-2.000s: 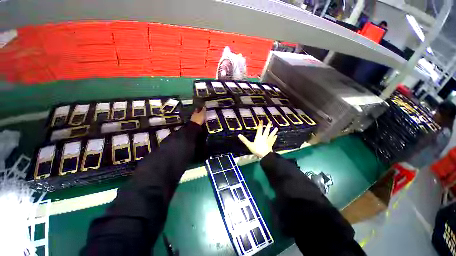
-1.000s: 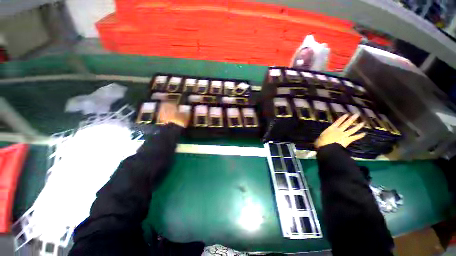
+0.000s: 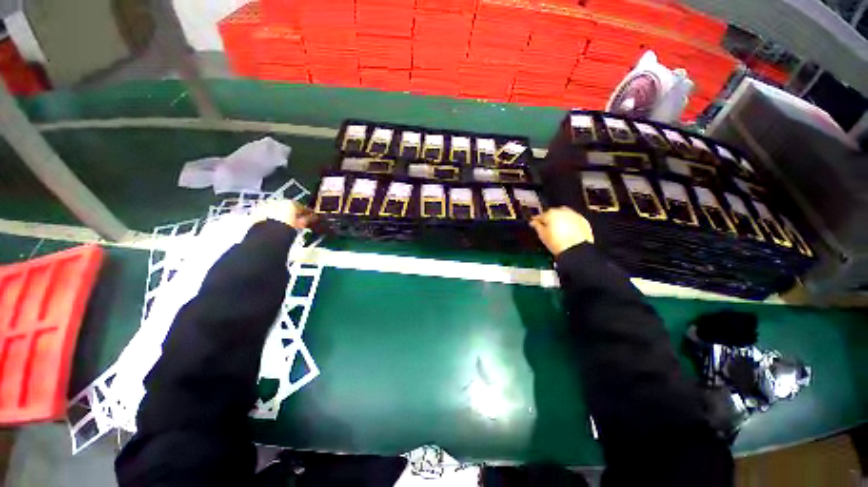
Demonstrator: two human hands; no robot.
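A black blister tray [image 3: 419,226] on the middle stack holds rows of upright phone display assemblies with white upper halves and gold rims, and a sideways row between. One display [image 3: 511,150] at the back right lies tilted. My left hand [image 3: 282,215] grips the tray's front left corner. My right hand [image 3: 563,230] grips its front right corner with bent fingers. Both hands' undersides are hidden. The sticker sheet is mostly or wholly hidden by my right sleeve; only a thin white edge shows beside it.
Another stack of black trays with displays [image 3: 700,243] stands at right. White waste liner frames [image 3: 190,285] pile at left, partly under my left sleeve. A crumpled clear film [image 3: 238,166] lies behind them. A red tray [image 3: 43,333] is far left; film scraps [image 3: 752,376] lie right.
My left hand has moved from over the displays to the tray's left corner. My right hand has left the right stack and closed on the middle tray's right corner. The view has shifted.
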